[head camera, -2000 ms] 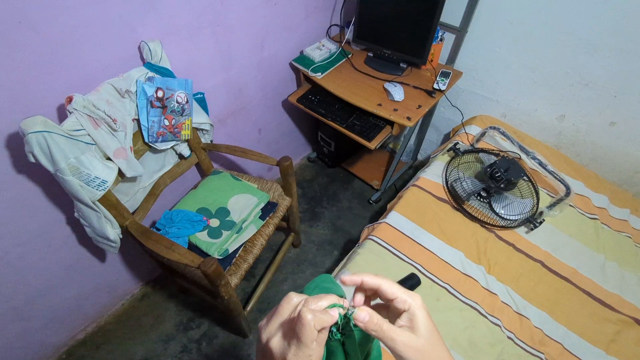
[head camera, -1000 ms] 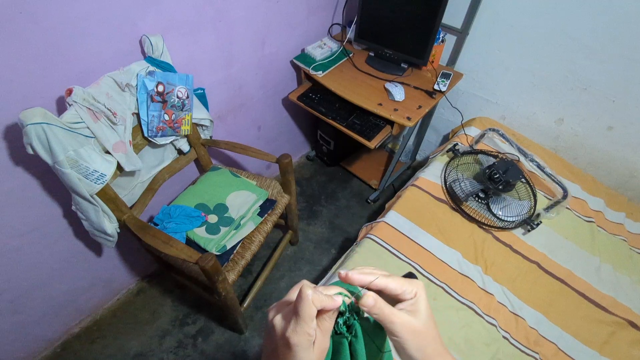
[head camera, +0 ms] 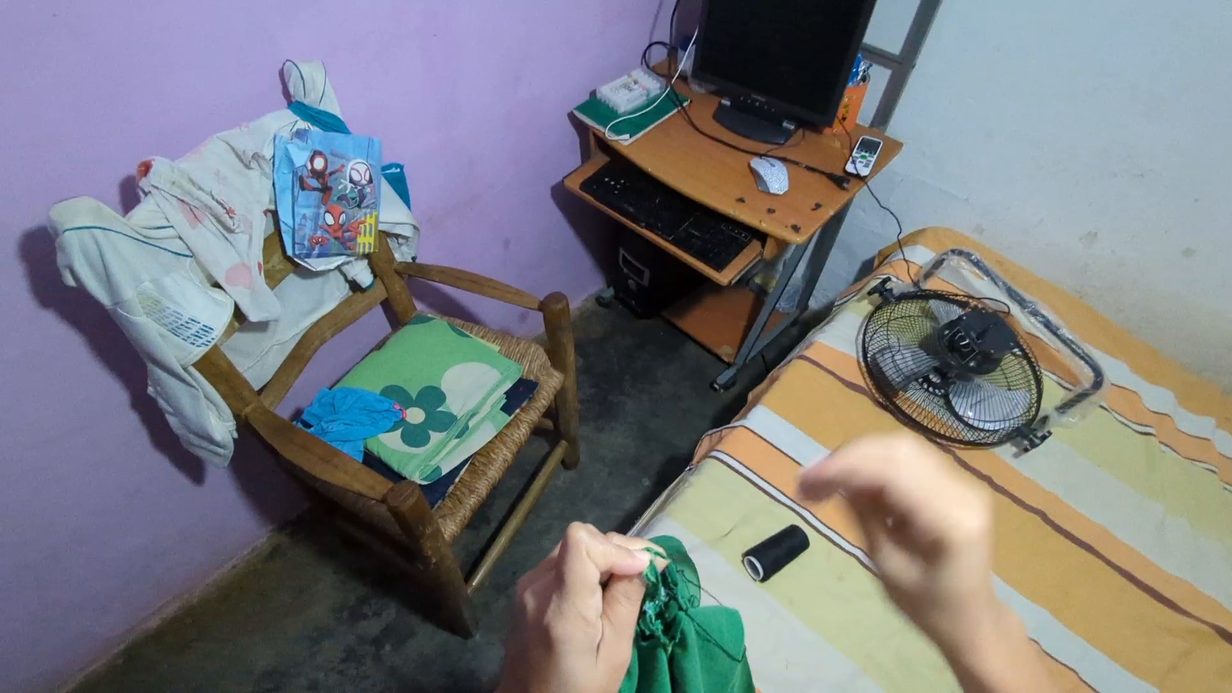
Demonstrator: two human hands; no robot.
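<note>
My left hand pinches the gathered edge of a green cloth at the bottom centre. Dark thread runs along the bunched folds and hangs loosely over the fabric. My right hand, blurred, is raised over the bed to the right of the cloth, thumb and forefinger brought together; whether a needle or thread is between them cannot be told. A spool of black thread lies on its side on the striped bedsheet, between the two hands.
On the striped bed lies a wire-cage fan. A wooden armchair at left holds folded green fabric, a blue cloth and draped clothes. Behind stands a computer desk with a monitor, mouse and keyboard.
My right hand has moved away from the green cloth, up and to the right. My left hand still grips the gathered edge. The black spool now shows fully between the hands.
</note>
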